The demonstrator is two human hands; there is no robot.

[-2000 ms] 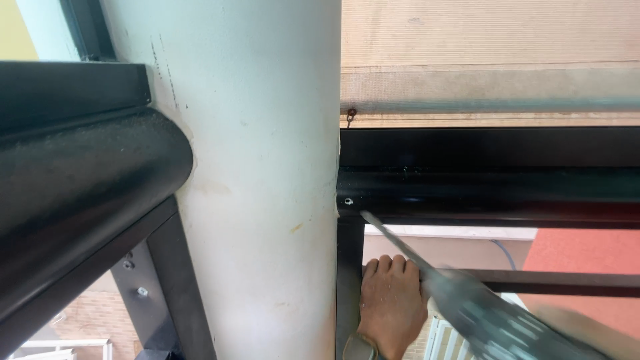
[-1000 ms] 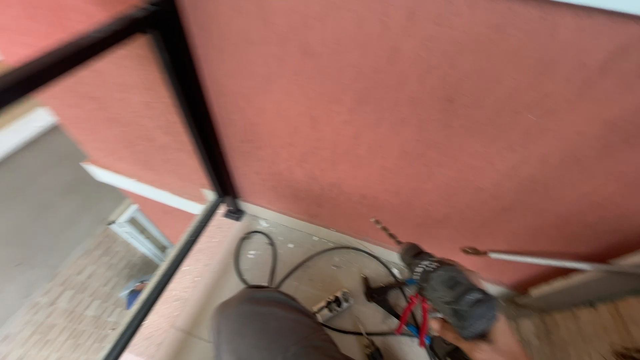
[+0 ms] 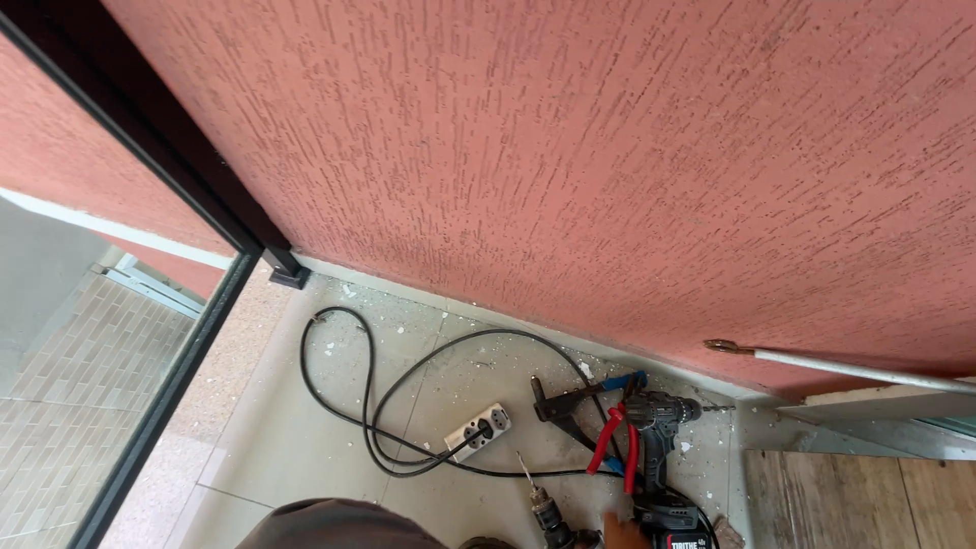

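Part of my right hand shows blurred at the bottom edge, beside a drill with a long bit pointing up the view; whether the fingers touch it cannot be told. My left hand is out of view. Just right of the hand, a grey and black cordless drill lies on the floor with a bit in its chuck. Red-handled pliers rest against it. Left of them is a black hand tool with blue grips, perhaps a riveter. A white power strip has a black plug in it.
A black cable loops over the tiled floor, among white debris. The textured red wall rises behind. A black metal railing runs at left. A white rod with a brown tip and wooden boards are at right.
The view has swung from the railing and white column down to the floor. A second ago my right hand held a drill in front of the tools; now the hand is low at the bottom edge.
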